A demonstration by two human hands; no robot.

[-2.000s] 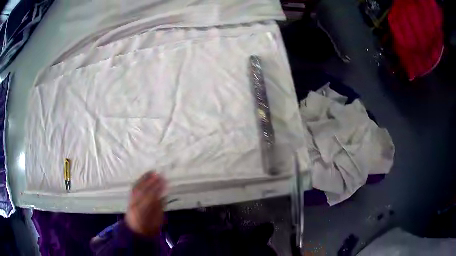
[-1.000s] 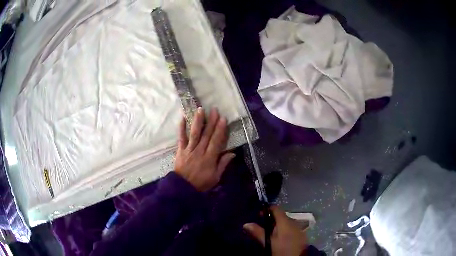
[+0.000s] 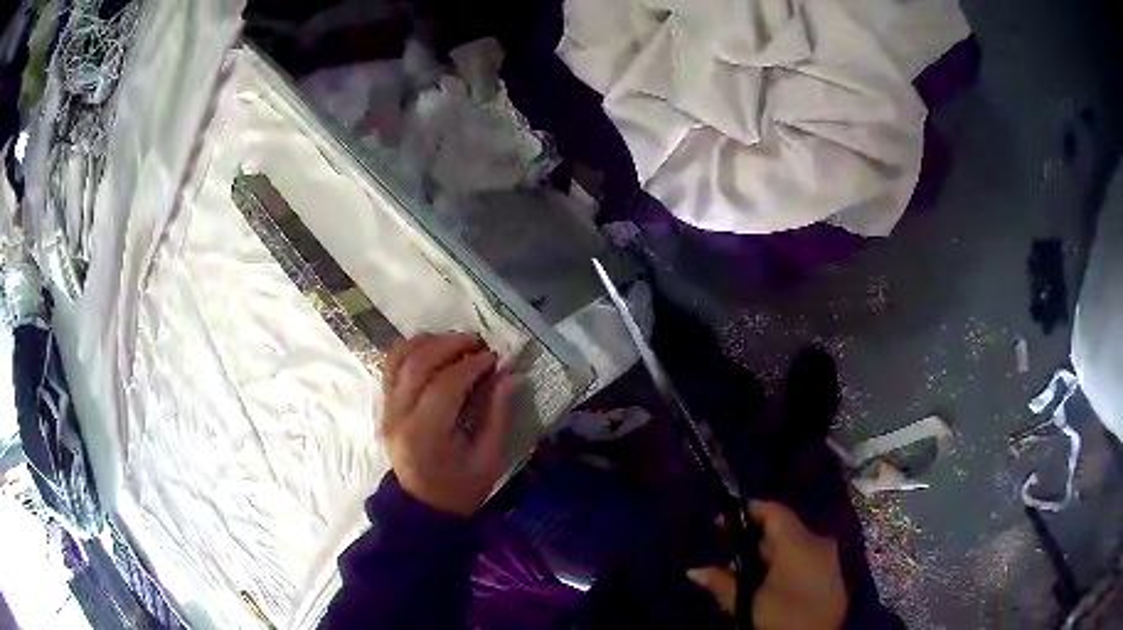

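Off-white cloth (image 3: 222, 369) lies in wrinkled layers on the table, its corner near the table corner. My left hand (image 3: 443, 418) is on this corner, fingers curled, by the lower end of a dark taped bar (image 3: 314, 265); whether it pinches cloth is hidden. My right hand (image 3: 794, 572) holds the black handles of long shears (image 3: 671, 394) at the lower right. The blades point up and left, off the table edge and apart from the cloth, and look closed.
The pale table corner (image 3: 542, 394) shows beside my left hand. Crumpled off-white cloth (image 3: 764, 111) lies on purple material beyond the table. Pale scraps (image 3: 480, 135) lie beside the table edge. A white piece (image 3: 905, 453) and white strips (image 3: 1057, 431) are on the floor.
The view has swung right, so table and cloth sit further left. My left hand's spread fingers have curled at the cloth corner. The shears, earlier upright at the table corner, now slant away from it.
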